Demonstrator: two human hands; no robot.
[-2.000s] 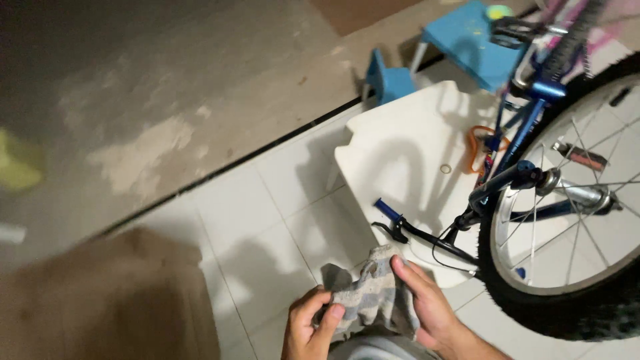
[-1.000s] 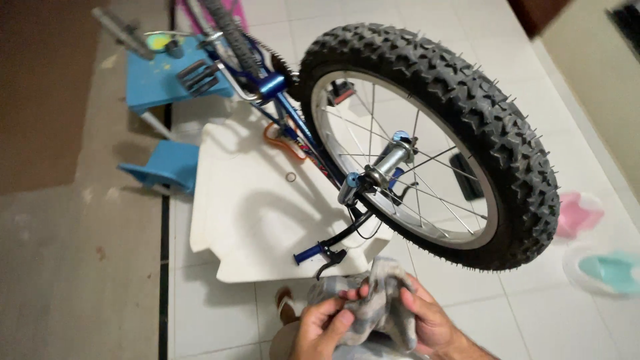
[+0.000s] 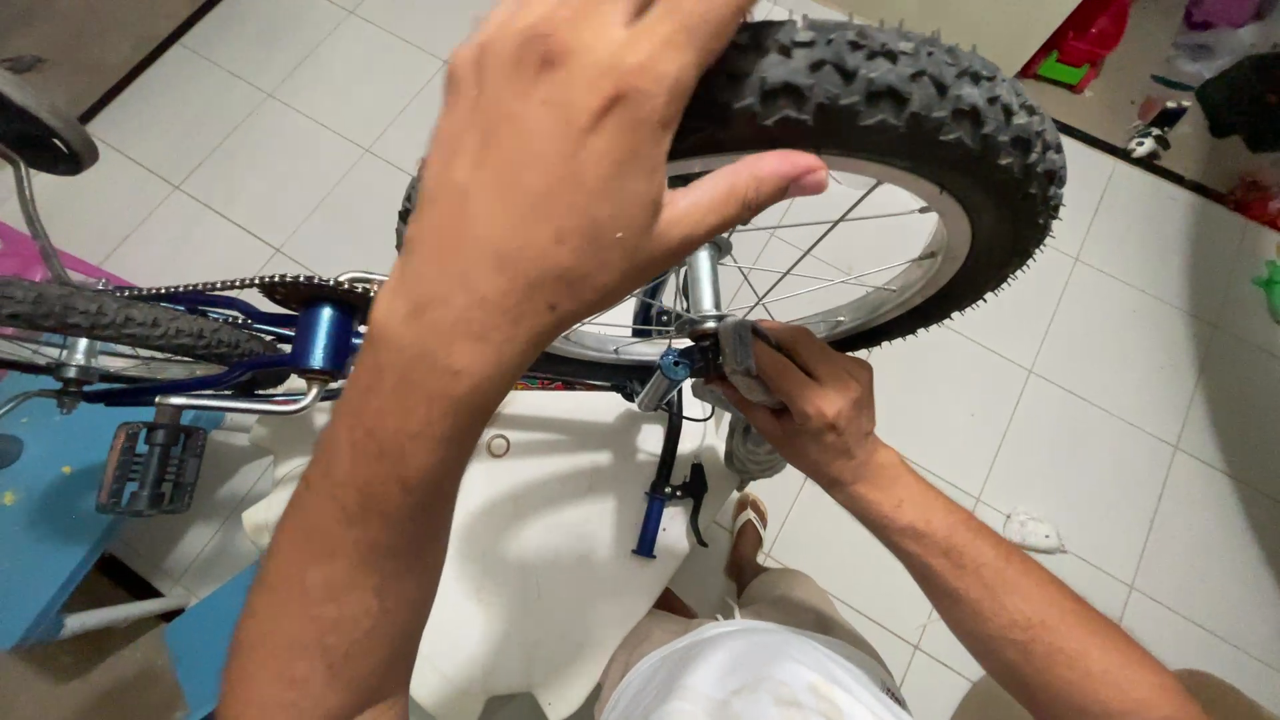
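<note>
A bicycle with a knobby black front tire [image 3: 900, 110] fills the upper middle, its wheel raised above a white plastic table [image 3: 540, 500]. My left hand [image 3: 570, 170] is stretched over the wheel, thumb spread across the spokes; its fingertips run out of view at the top, so its hold on the tire cannot be told. My right hand [image 3: 810, 400] grips a grey cloth [image 3: 740, 360] against the axle end by the silver hub [image 3: 704, 280]. Below it are the black brake lever [image 3: 697, 500] and blue handlebar grip [image 3: 650, 525].
A small ring [image 3: 498, 444] lies on the white table. The pedal [image 3: 153, 467], chain [image 3: 210, 286] and rear tire [image 3: 130, 320] are at left, above a blue plastic table [image 3: 50, 500]. A red toy [image 3: 1090, 40] lies at the upper right, and a crumpled white item [image 3: 1033, 532] on the tiles.
My hands, both on the cloth before, have parted: the left has moved up over the wheel, and the right has brought the cloth to the axle. The view has turned and moved closer.
</note>
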